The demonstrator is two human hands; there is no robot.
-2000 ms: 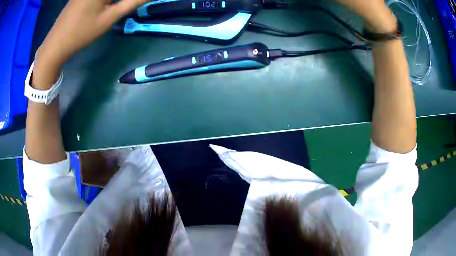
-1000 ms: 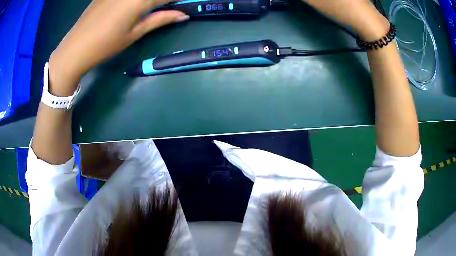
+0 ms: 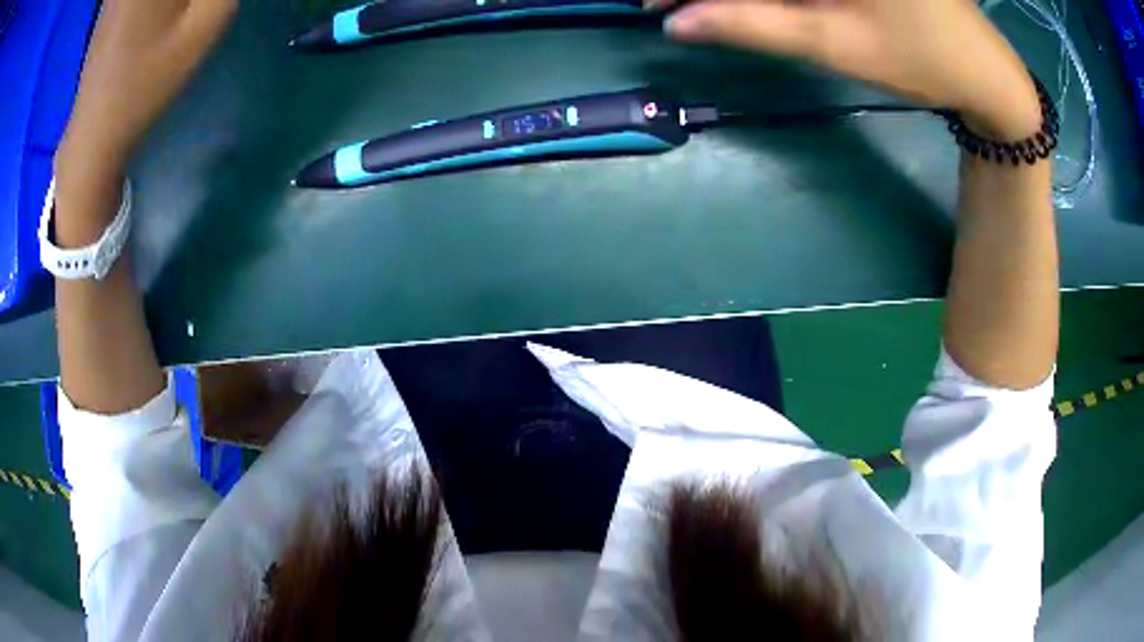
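Observation:
A black and light-blue 3D pen lies on the green bench, nozzle tip to the left, its display lit, a black power cable in its rear. A second pen lies behind it, cut off by the top edge. My right hand is at the second pen's rear end, thumb extended left; the top edge cuts it off, and its hold cannot be made out. My left hand is at the top left, away from the pens, its fingers out of the picture.
Clear filament loops lie at the bench's right. A blue tray is at the left edge and blue plastic at the top right. The bench's front edge crosses the view. A brown box is below it.
The light-blue-sided pen seen between the two others is no longer in view. My left hand has moved left and up, off the second pen. That pen's tip now shows. My right hand has moved lower.

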